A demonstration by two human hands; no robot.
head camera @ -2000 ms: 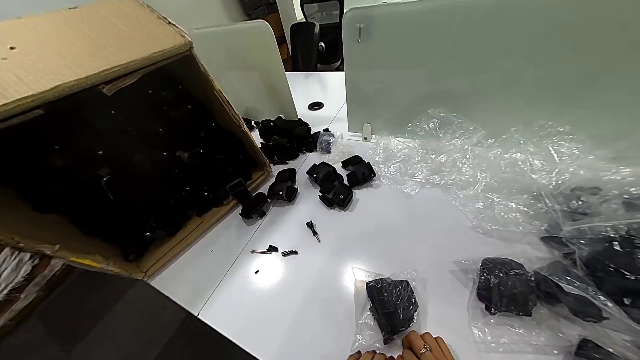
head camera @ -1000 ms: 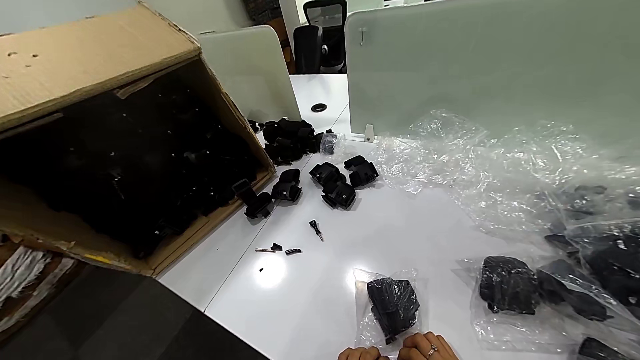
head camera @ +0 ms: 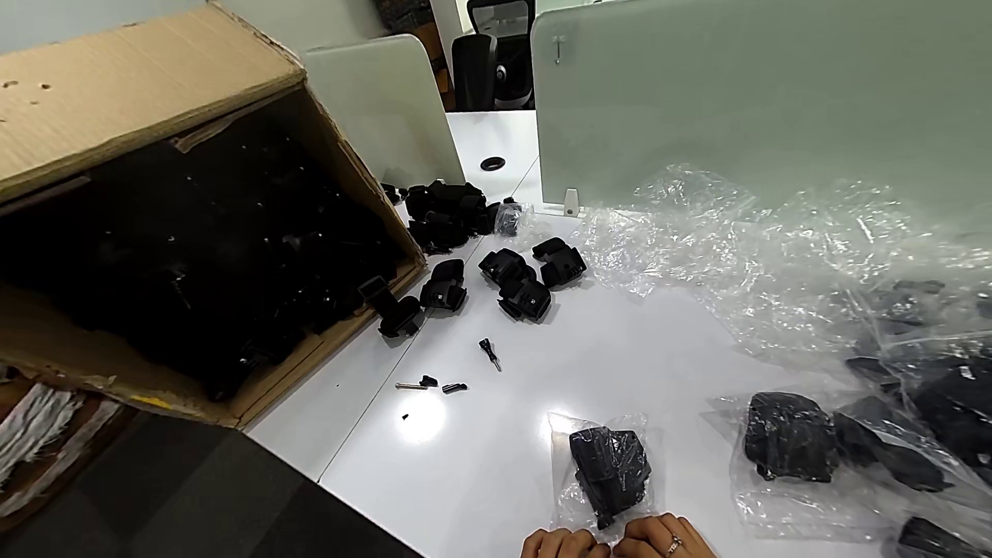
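Note:
A clear plastic bag with a folded black strap item (head camera: pixel 611 473) inside lies flat on the white table. At the bag's near edge, my left hand (head camera: pixel 564 544) and my right hand (head camera: pixel 665 536), which wears a ring, sit side by side with curled fingers, pinching the plastic. Both hands are cut off by the bottom of the view. Several black strap mounts, among them one mount (head camera: pixel 525 298), lie farther back near a black thumbscrew (head camera: pixel 490 354), a metal screw (head camera: pixel 411 386) and small black pieces (head camera: pixel 455 387).
A cardboard box (head camera: pixel 147 101) full of black items lies tilted at the left. Bagged black items (head camera: pixel 790 438) are at the right, with a heap of empty plastic bags (head camera: pixel 728 256) behind them. Frosted partitions (head camera: pixel 759 101) stand along the back, beside a black pile (head camera: pixel 446 213).

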